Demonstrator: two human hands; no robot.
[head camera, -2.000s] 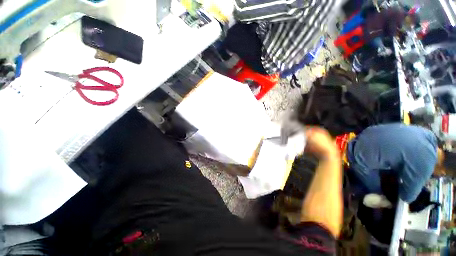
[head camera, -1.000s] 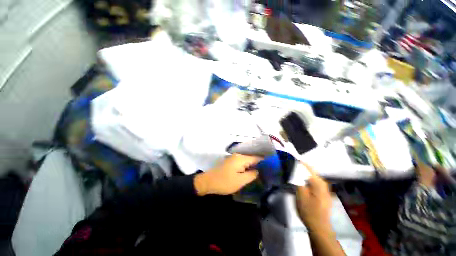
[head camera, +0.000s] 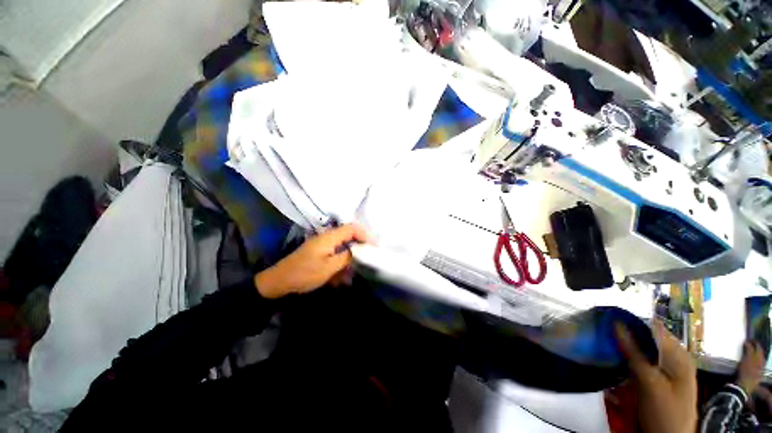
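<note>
My left hand (head camera: 309, 264) grips the edge of a white panel (head camera: 398, 194) at the near edge of the sewing table. My right hand (head camera: 664, 376), blurred, holds the far end of a dark-edged checked piece (head camera: 542, 342) at the lower right. This piece is stretched between my hands, below the table's front edge. A stack of white panels (head camera: 339, 101) lies on blue and yellow checked fabric (head camera: 233, 110) at upper left. The needle area of the white sewing machine (head camera: 609, 182) is beyond the panel.
Red-handled scissors (head camera: 520, 256) and a black phone (head camera: 581, 246) lie on the table before the machine. Grey-white panels (head camera: 118, 279) hang at the left by the wall. White cloth (head camera: 508, 406) lies low right. Another person's hand (head camera: 750, 367) shows at the right edge.
My hands have moved apart, the left one leftward and the right one rightward and down, with the checked piece now stretched between them. The view has turned, showing the machine closer.
</note>
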